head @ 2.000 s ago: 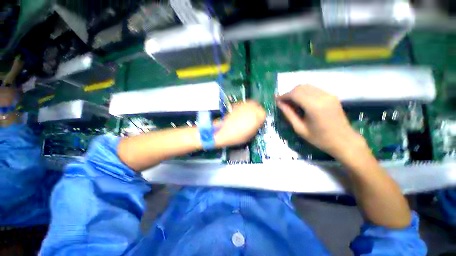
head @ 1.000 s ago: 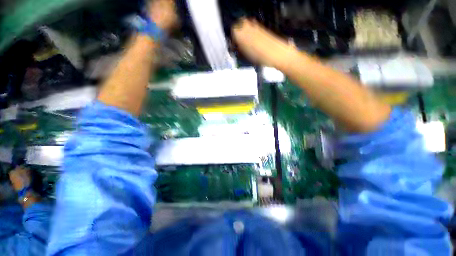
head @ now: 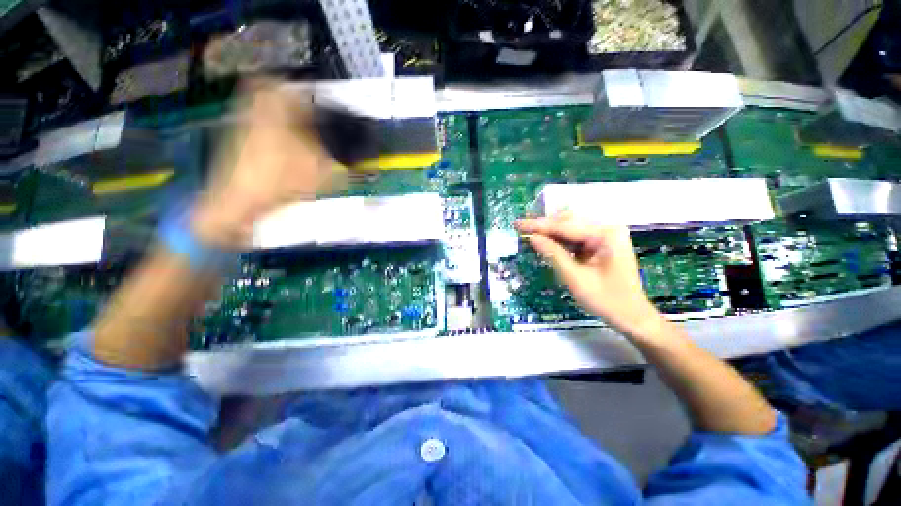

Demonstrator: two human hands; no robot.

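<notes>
Green circuit boards [head: 385, 287] lie side by side with a dark gap between them. My left hand [head: 262, 163] is blurred, above the left board near its white bar [head: 346, 219]. A dark blurred thing [head: 346, 133] is at its fingers, and the hand looks closed around it. My right hand [head: 598, 262] is over the left part of the board right of the gap, in front of another white bar [head: 672, 203]. Its thumb and forefinger are nearly together; whether a small part is between them cannot be told.
Finned silver blocks [head: 657, 104] with yellow edges stand at the boards' far side. Behind are dark bins, one with pale parts [head: 637, 27], and a hanging perforated strip [head: 351, 35]. A silver rail [head: 395, 361] runs nearest me. Blue sleeves of others show at both sides.
Both hands were reaching to the bins a second ago. They have come back: the left is above the left board with a dark thing, the right is low over the board right of the gap.
</notes>
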